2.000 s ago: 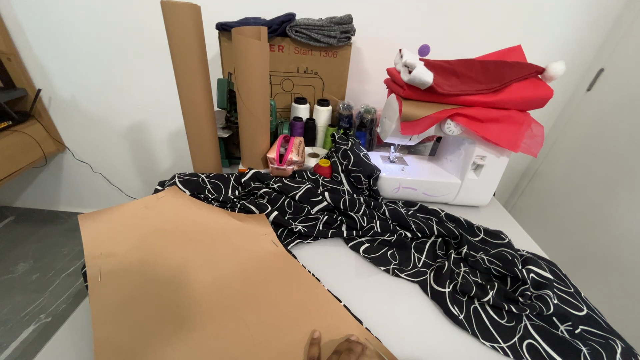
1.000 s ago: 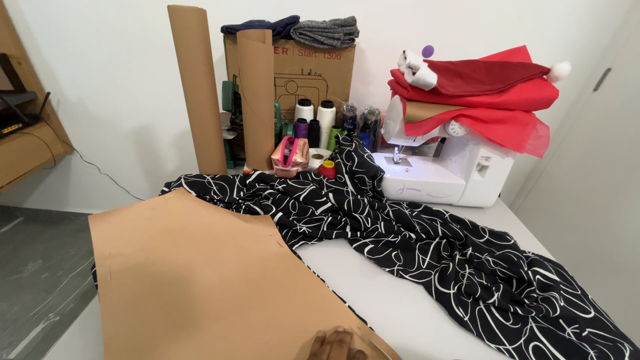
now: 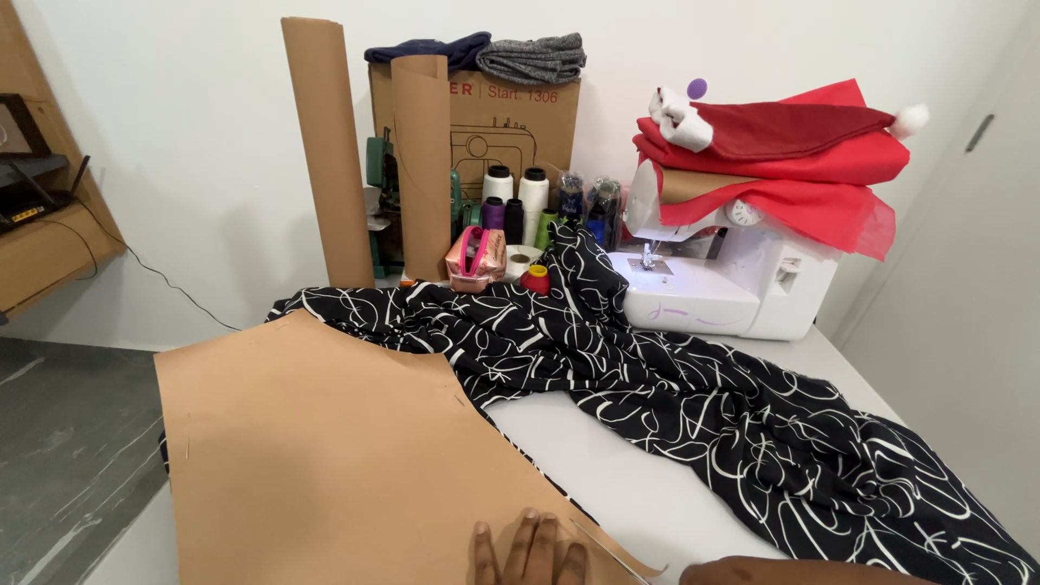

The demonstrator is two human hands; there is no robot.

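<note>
My left hand (image 3: 532,552) presses on a large brown paper pattern piece (image 3: 325,455) at the bottom centre, fingers somewhat apart. Metal pins run through the paper near its edges. Beneath it, black fabric with white squiggly lines (image 3: 552,349) shows along the edges and spreads across the table to the right. A thin metal blade (image 3: 608,549), seemingly of scissors, lies along the paper's right edge, just right of my left hand; its handle is out of frame. Only part of my right hand (image 3: 747,571) shows at the bottom edge, right of the blade; its fingers and grip are hidden.
A white sewing machine (image 3: 699,301), lamp lit, carries red fabric and a Santa hat (image 3: 796,130). Thread cones (image 3: 533,203), a pink pouch (image 3: 475,258), paper rolls (image 3: 329,154) and a cardboard box (image 3: 516,122) stand behind the fabric. The white table (image 3: 569,439) shows between paper and fabric.
The blade and part of my right hand have come into view at the lower right. My left hand remains on the paper, more fully in view than two seconds ago.
</note>
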